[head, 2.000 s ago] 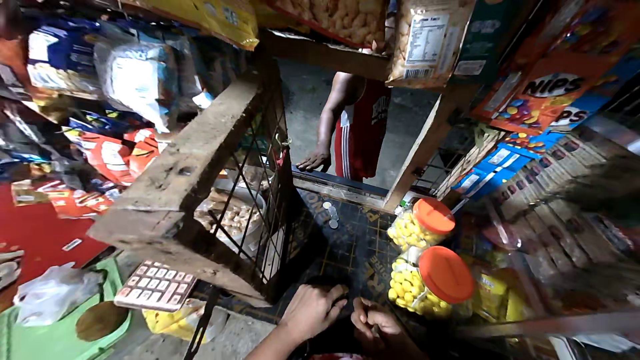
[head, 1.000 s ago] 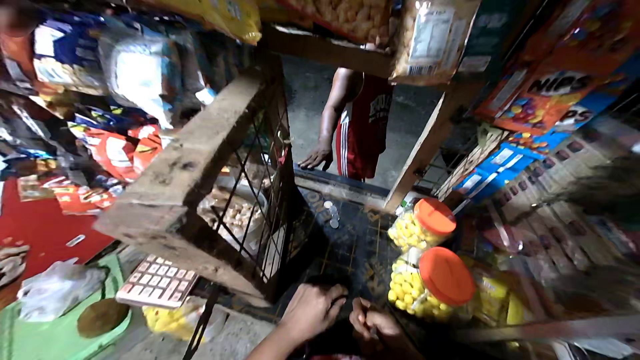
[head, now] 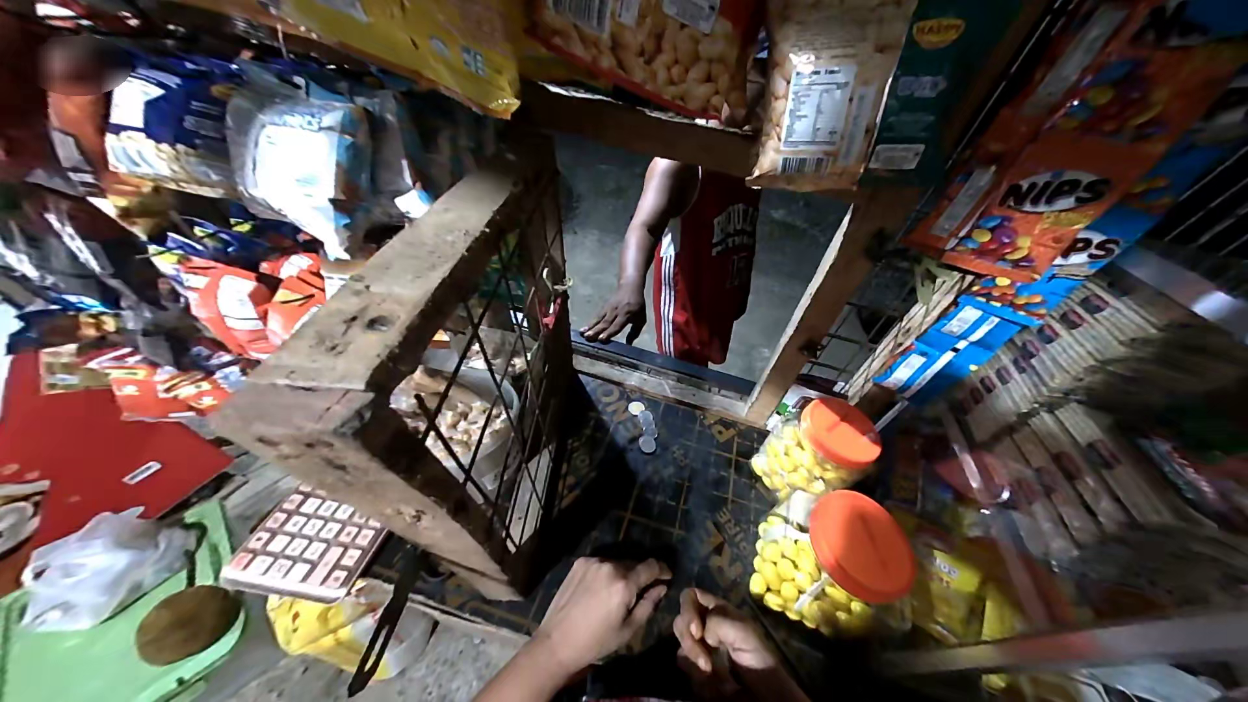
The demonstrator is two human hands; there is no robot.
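My left hand (head: 606,606) rests at the near edge of the dark patterned counter (head: 673,487), its fingers curled loosely. Just right of it, my right hand (head: 720,639) has bent fingers; whether anything lies inside either hand cannot be seen. Several coins (head: 643,429) lie in a short row farther up the counter. Two clear plastic jars of yellow candies, with orange lids (head: 862,546) (head: 839,432), stand to the right of my hands. Across the opening, a person in a red jersey and shorts (head: 717,263) has a hand (head: 616,314) on the sill.
An open wooden frame with wire mesh (head: 390,322) juts in at left, before a tub of snacks (head: 468,419). A calculator (head: 307,541), a white plastic bag (head: 102,565) and a green tray (head: 58,648) sit lower left. Snack packs (head: 829,88) hang overhead; NIPS packs (head: 1048,195) hang right.
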